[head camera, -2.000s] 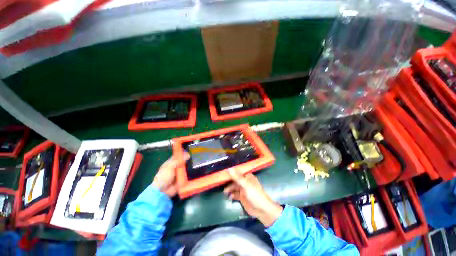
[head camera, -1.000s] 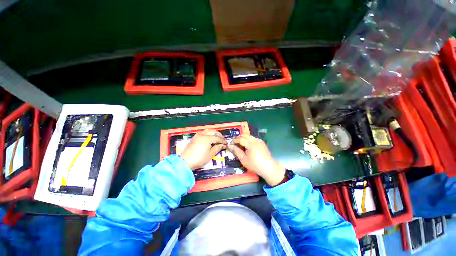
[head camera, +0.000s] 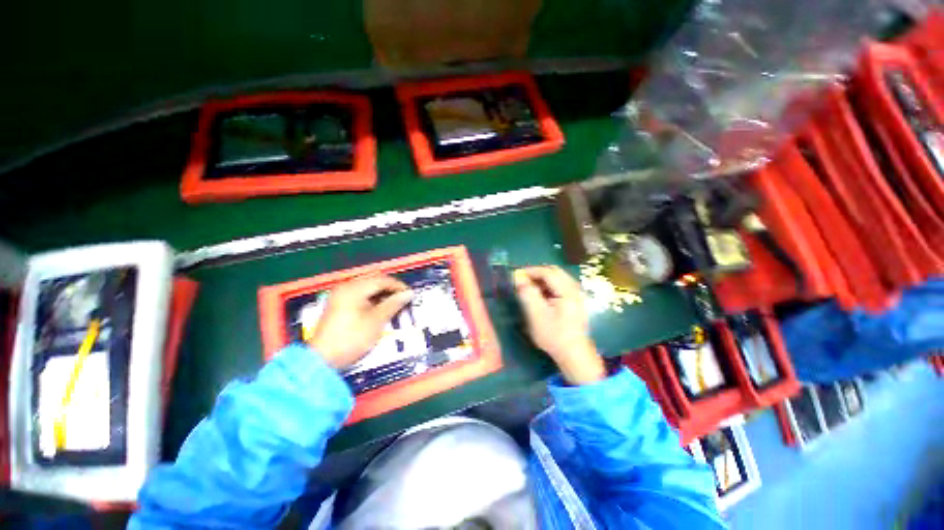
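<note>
A tablet unit (head camera: 430, 336) with silvery inside lies in a red-orange foam tray (head camera: 483, 329) on the green bench in front of me. My left hand (head camera: 357, 319) is over the tray's left part, with thumb and fingertips close together above the unit; whether they pinch something small is too blurred to tell. My right hand (head camera: 557, 316) is just right of the tray, fingertips at the bench beside small dark and clear strips (head camera: 501, 271). What the right fingertips touch or hold is not clear.
Two trayed units (head camera: 279, 143) lie behind. A white tray (head camera: 151, 362) is at left. To the right are pale yellow bits (head camera: 611, 290), a round tin (head camera: 644, 259), a soldering stand (head camera: 728, 251), hanging clear plastic (head camera: 714, 104) and stacked red trays (head camera: 818, 223). A blue sleeve (head camera: 854, 336) shows at far right.
The tray was in my hands, then lay on the bench with both hands meeting over it. Now my right hand has moved off to the right, my left stays over the unit. The view has shifted.
</note>
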